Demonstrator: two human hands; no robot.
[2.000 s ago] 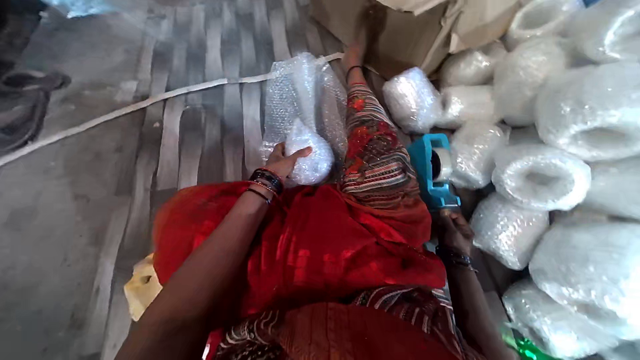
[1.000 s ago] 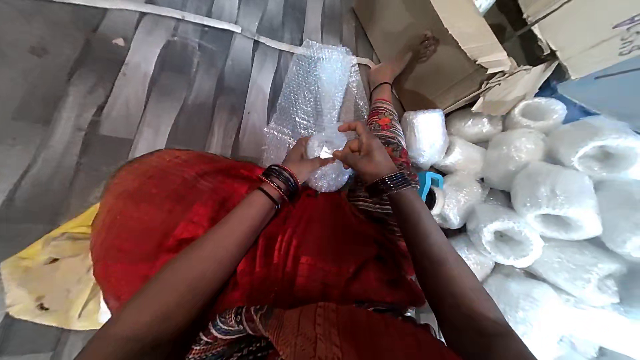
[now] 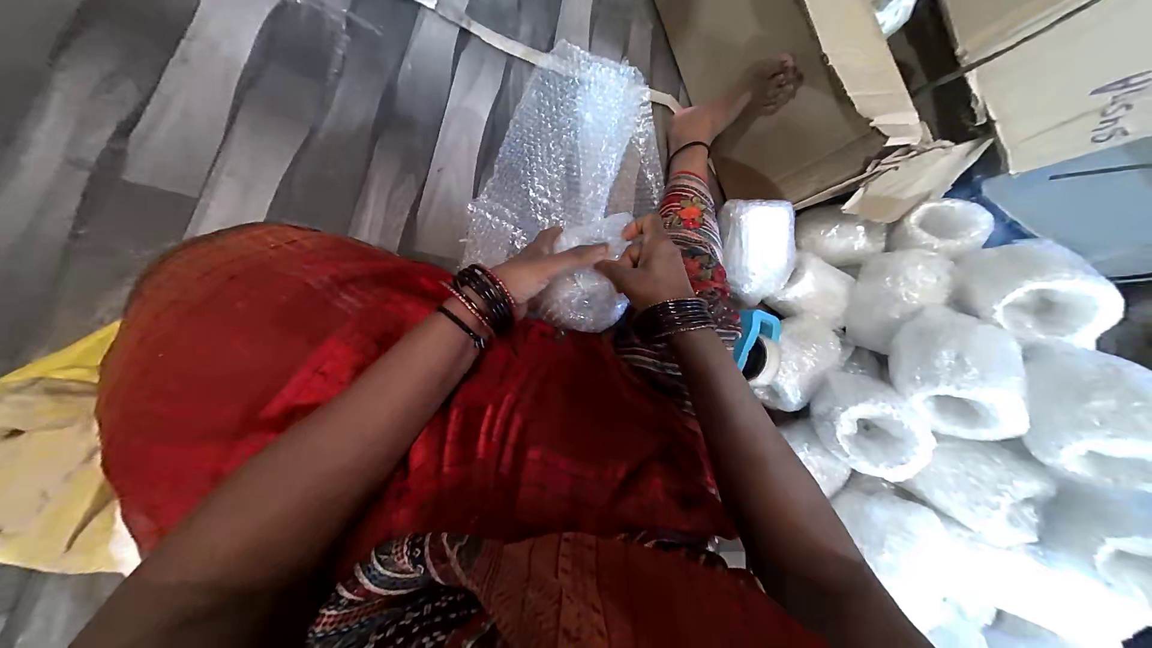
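A bubble-wrapped bundle (image 3: 580,301) rests on my lap, its contents hidden by the wrap. My left hand (image 3: 549,265) lies on its left and upper side, fingers against the wrap. My right hand (image 3: 650,261) pinches at the upper right of the bundle with bent fingers, close to my left fingertips. Beyond both hands, a loose sheet of bubble wrap (image 3: 571,135) stretches over the floor. Beside my leg on the right is a blue tape dispenser (image 3: 756,337), partly hidden behind my right arm.
Several bubble-wrapped hollow pieces (image 3: 873,432) are heaped along the right. Cardboard boxes (image 3: 1071,81) stand at the upper right, one bearing writing. My bare foot rests against a cardboard flap (image 3: 765,153). A yellow sack (image 3: 54,459) lies at the left, and a pale strap (image 3: 495,40) crosses the floor.
My right hand has let go of the blue tape dispenser, held two seconds ago, and come over to the bundle beside my left hand. Since one second ago both hands have stayed on the bundle.
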